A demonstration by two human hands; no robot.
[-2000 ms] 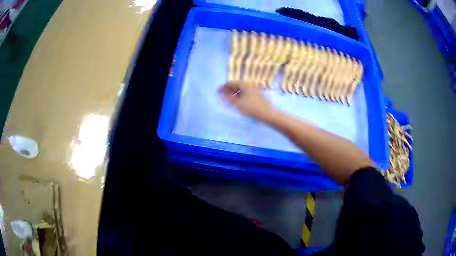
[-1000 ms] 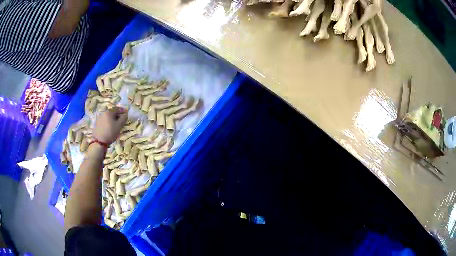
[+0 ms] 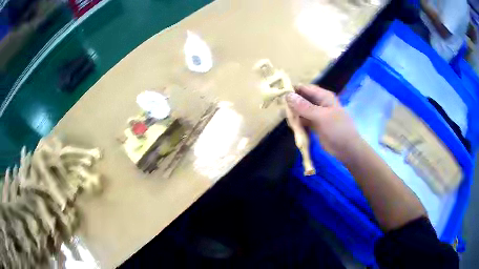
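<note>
My right hand [image 3: 325,118] is shut on a cream body piece [image 3: 299,137] above the table's edge. The piece's squarish open loop points up and left, and its single leg hangs down with the foot at the bottom. My left hand is not in view. A glue stand [image 3: 149,142] with a yellowish top and a red spot stands on the tabletop, with a small white cup [image 3: 154,104] at its edge. A white squeeze bottle [image 3: 198,54] lies farther back. A pile of joined bodies [image 3: 42,197] lies at the left, blurred.
A blue tray [image 3: 462,202] with a pale liner and rows of cream pieces is at the right, with another tray beyond it. Brown cardboard strips [image 3: 191,137] lie beside the stand. A green surface [image 3: 105,44] with a dark clump runs behind the table. Another person is at the top right.
The view has swung from the left parts tray to the table and right tray. My left hand has gone out of view. My right hand has come into view holding a body piece.
</note>
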